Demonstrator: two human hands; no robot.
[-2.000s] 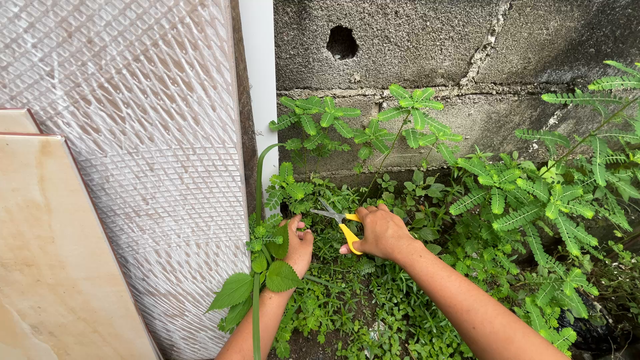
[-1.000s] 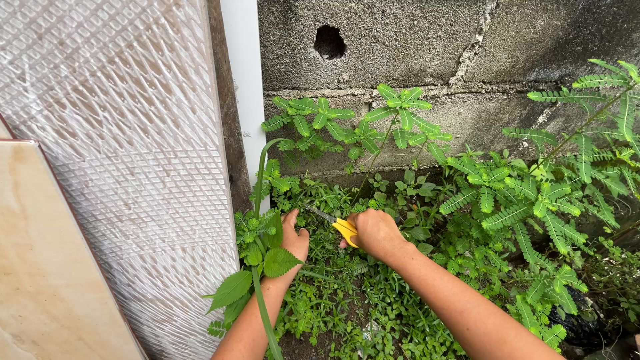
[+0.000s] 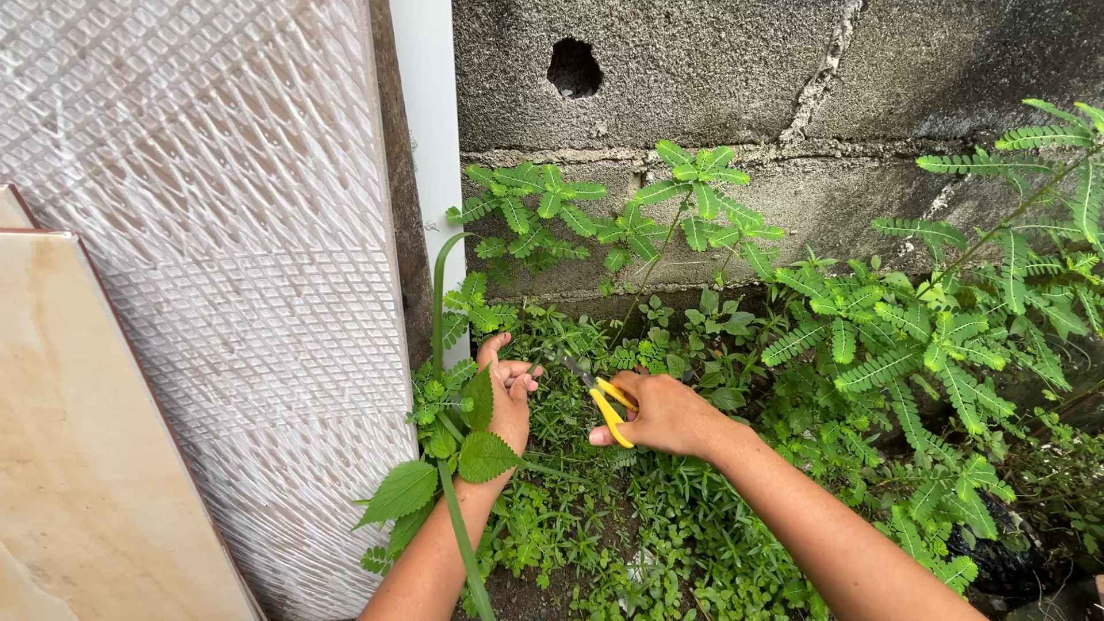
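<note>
My right hand grips the yellow handles of a pair of scissors; the blades point up and left into low green weeds. Just left of the blade tips is my left hand, its fingers curled by the weeds. Whether it pinches a stem I cannot tell. A broad-leaved plant and a long grass blade lie across my left wrist and forearm. Feathery-leaved plants rise behind both hands.
Large tiles with a ridged back lean at the left, with a beige tile before them. A white strip stands beside them against a concrete block wall with a hole. Taller leafy plants spread at the right. Something black lies low right.
My right hand stays on the scissors, whose handles were wider apart two seconds ago, then closer, and are somewhat apart now. My left hand remains by the weeds, its fingers now turned more to the right.
</note>
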